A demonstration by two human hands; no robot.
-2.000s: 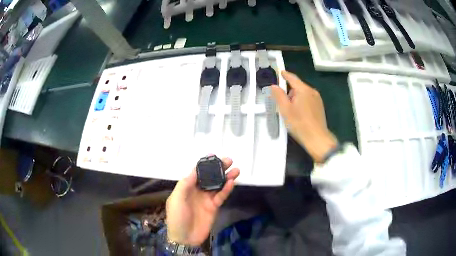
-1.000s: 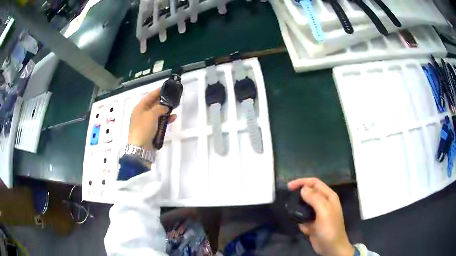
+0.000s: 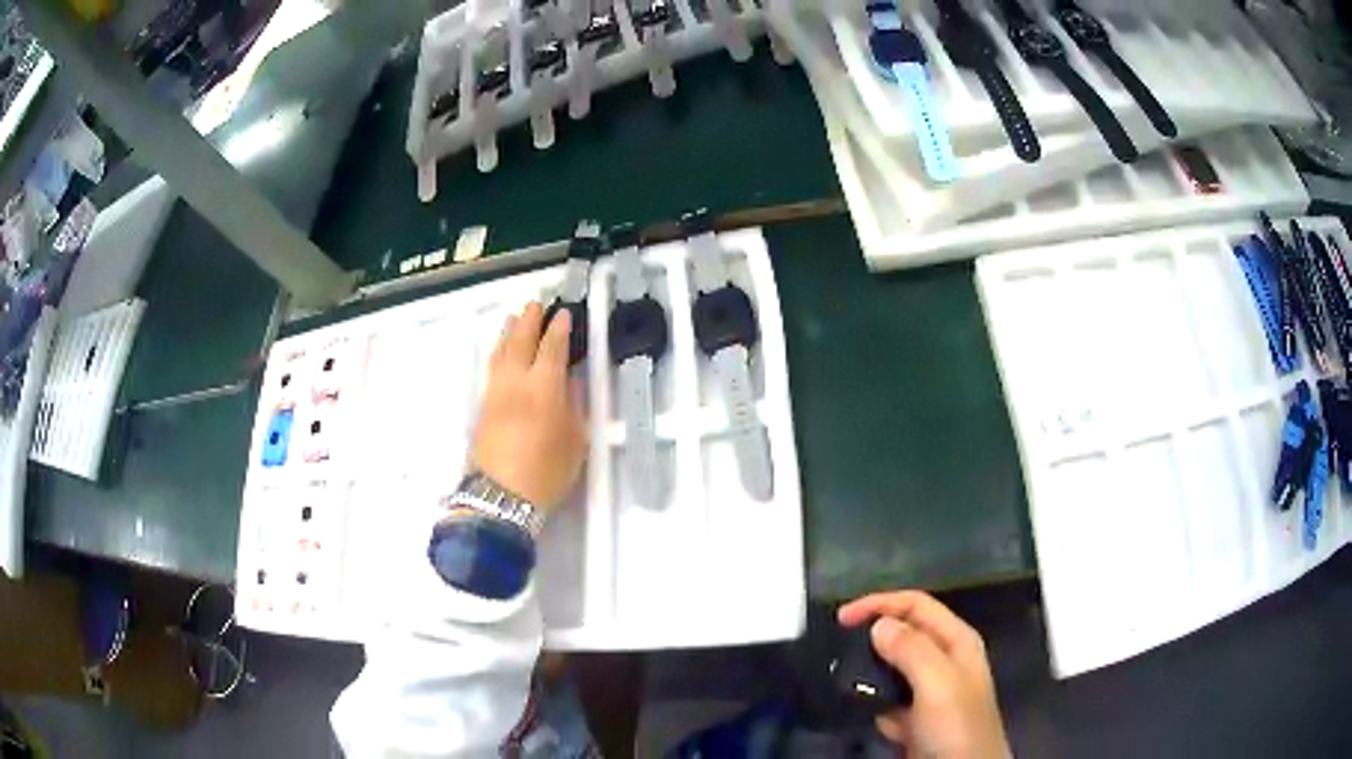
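My left hand [image 3: 531,408] reaches over the white tray [image 3: 675,593], fingers on a watch [image 3: 570,319] in a slot left of two others. Its grey strap end shows above the fingers; the lower part is hidden by the hand. The two other watches, a middle one [image 3: 639,329] and a right one [image 3: 727,319], lie face up with grey straps. My right hand [image 3: 937,670] is at the lower right, off the tray, cut off by the bottom edge, and holds a black watch body [image 3: 866,678] without a visible strap.
Small black-marked pieces and a blue piece [image 3: 277,438] are at the tray's left side. A white rack [image 3: 445,137] of watches stands at the back. A right tray [image 3: 1142,489] holds blue and black straps [image 3: 1297,430]. Stacked trays [image 3: 949,237] with watches are behind it.
My left hand has moved right and put the watch into the slot beside the other two. My right hand keeps the black watch body and is slightly lower.
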